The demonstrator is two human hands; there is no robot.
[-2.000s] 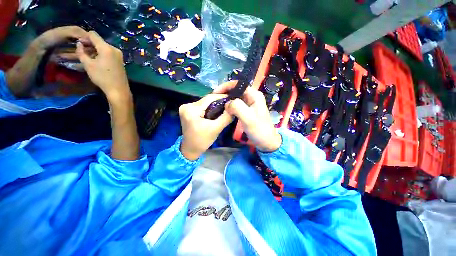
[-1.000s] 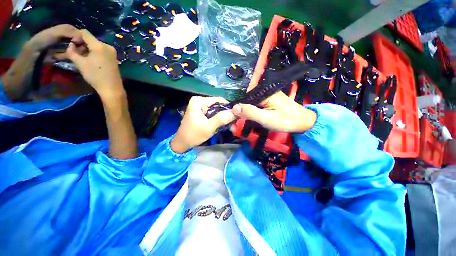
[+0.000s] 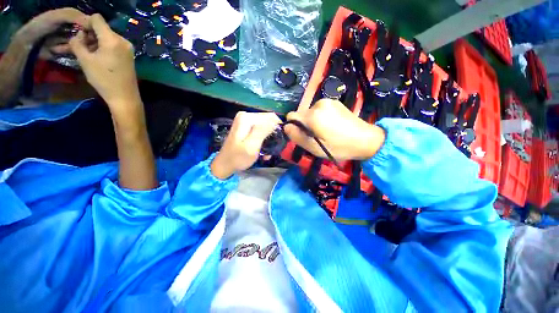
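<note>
My left hand (image 3: 244,144) pinches a round dark watch head (image 3: 274,142) near my chest, in front of the bench edge. My right hand (image 3: 338,130) touches it from the right and holds a narrow black strap (image 3: 314,138) at its end beside the watch head. The strap hangs down to the right across my fingers. Whether strap and head are joined is hidden by the fingertips. The orange-red watch tray (image 3: 310,81), holding black straps and watches, lies behind and to the right of my right hand.
Loose watch heads (image 3: 155,44) and a white sheet (image 3: 212,23) lie on the green bench (image 3: 242,93). One head (image 3: 285,77) lies on the clear plastic bag (image 3: 265,40). A neighbour's hands (image 3: 104,58) work at left. More orange-red trays (image 3: 485,116) stand at right.
The strap pointed up between my hands, then swung right over the tray; now it hangs down to the right. My right hand has moved right and turned. The watch head now shows more.
</note>
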